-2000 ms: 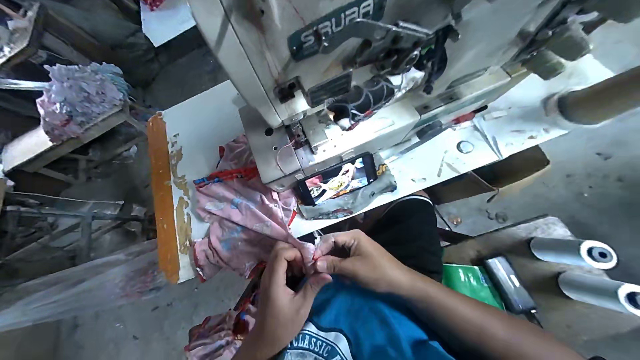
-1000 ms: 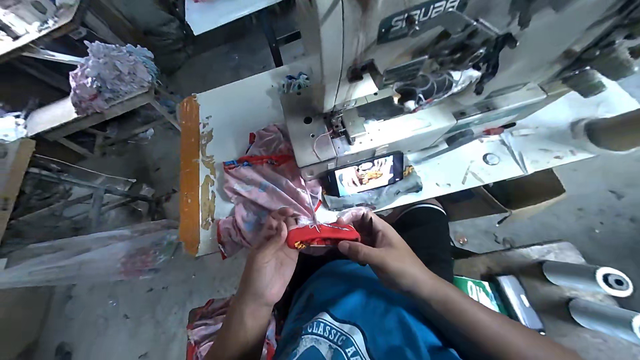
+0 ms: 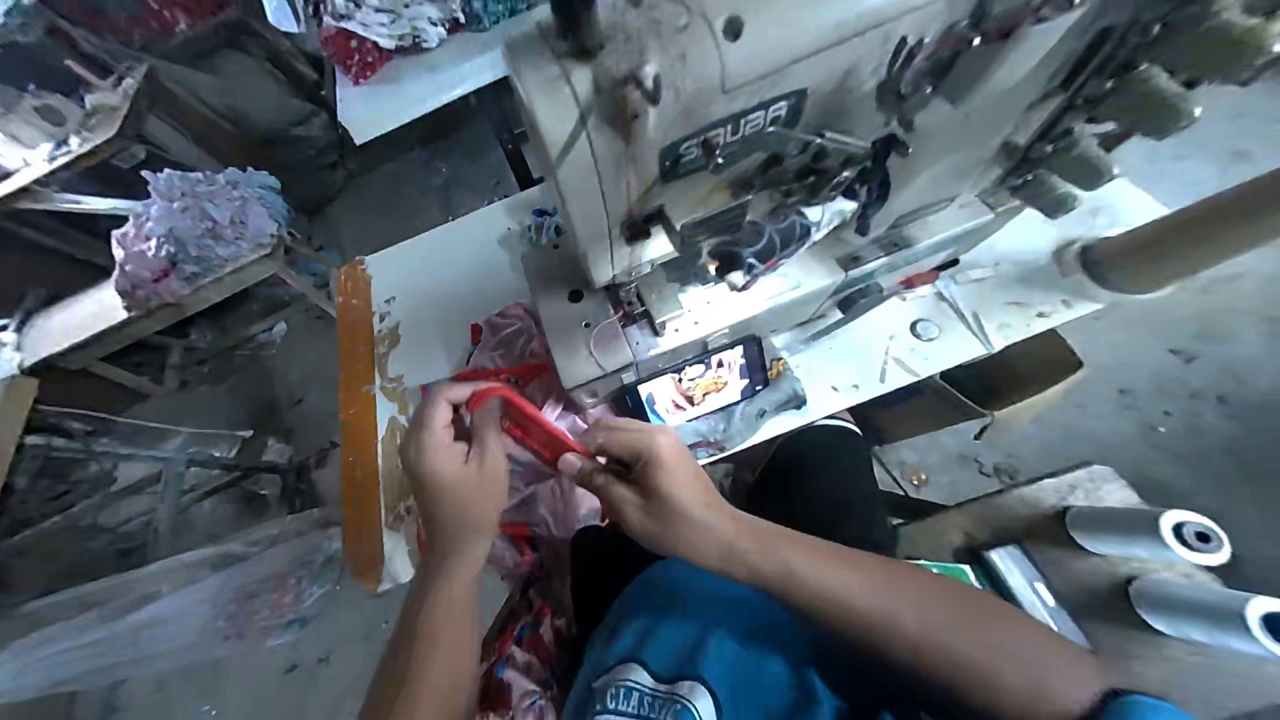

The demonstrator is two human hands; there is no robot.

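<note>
A folded band of red fabric (image 3: 535, 428) is stretched between my two hands, in front of the Siruba sewing machine (image 3: 640, 150). My left hand (image 3: 455, 465) pinches its upper left end, and my right hand (image 3: 650, 485) grips the lower right end between thumb and fingers. Pink patterned cloth with red edging (image 3: 515, 340) lies beside the machine bed and hangs over the table edge beneath my hands; part of it is hidden by them. The needle area (image 3: 632, 300) is lit, with a reddish thread near it.
A phone (image 3: 700, 385) with a lit screen lies by the machine bed, next to a grey cloth (image 3: 755, 412). Scissors (image 3: 965, 310) rest on the white table (image 3: 450, 245). Silver rolls (image 3: 1145, 535) lie at the lower right. A fabric heap (image 3: 200, 230) sits on a left-hand bench.
Both hands have moved up, away from my lap, with the red band. One second ago it was held nearly level; now it slants down to the right.
</note>
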